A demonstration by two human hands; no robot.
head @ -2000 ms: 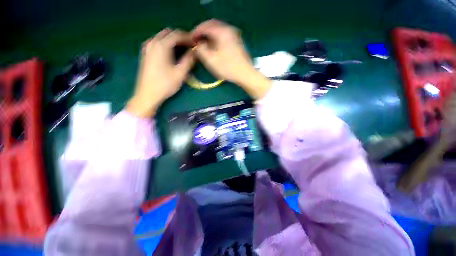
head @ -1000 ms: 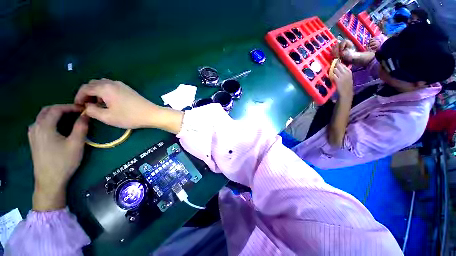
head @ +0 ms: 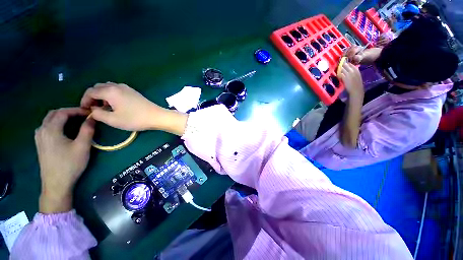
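My left hand [head: 63,147] and my right hand [head: 118,106] meet at the fingertips above the mat. Both pinch the edge of a thin pale-yellow tape roll [head: 116,148], whose ring hangs below my right hand. Any small piece between the fingertips is too hidden to tell. Below lies the black test fixture [head: 112,216]. A round display module [head: 137,196], lit blue-white, sits in its left socket. The blue driver board [head: 174,177] is to its right, with a white cable plug [head: 187,196] at its lower edge.
Black modules [head: 227,100] lie right of a white scrap [head: 185,98], beside a thin silvery tool [head: 247,76]. A blue round item [head: 262,56] is farther off. A red tray [head: 299,60] holds modules, beside a seated person [head: 391,122]. A paper slip [head: 14,228] is lower left.
Since two seconds ago the view has swung right, bringing the neighbouring person into sight. In the last second my hands have barely moved, with fingertips still together on the tape roll.
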